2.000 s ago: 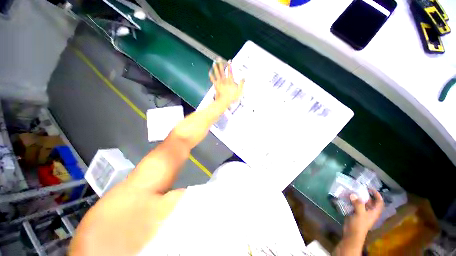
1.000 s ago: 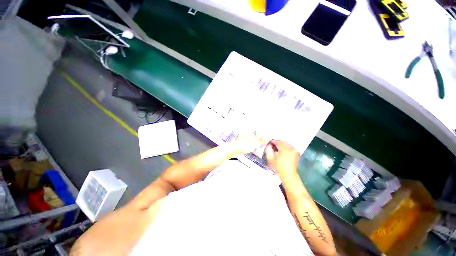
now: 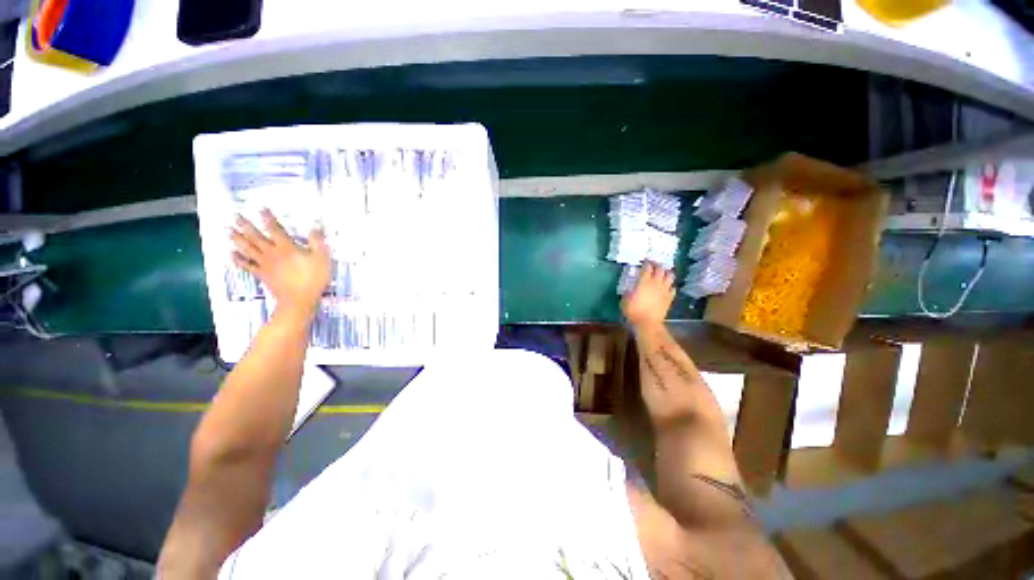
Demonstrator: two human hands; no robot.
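The white foam box sits on the green belt in front of me, its open top showing rows of small packed items with dark print. My left hand lies over the packed items at the box's left part, fingers spread, nothing seen in it. More small white packets stand in rows on the belt to the right, with another row beside them. My right hand is at the near end of the first row, fingers on a packet; whether it grips it is hard to tell.
A small carton of orange-yellow pieces stands on the belt at the right. Open brown cartons with white inside stand below right. The white bench runs along the back, with a black phone and a blue-orange item.
The view has turned and shifted right. My right hand has moved from the box to the loose packets. My left hand has moved to the box's left part.
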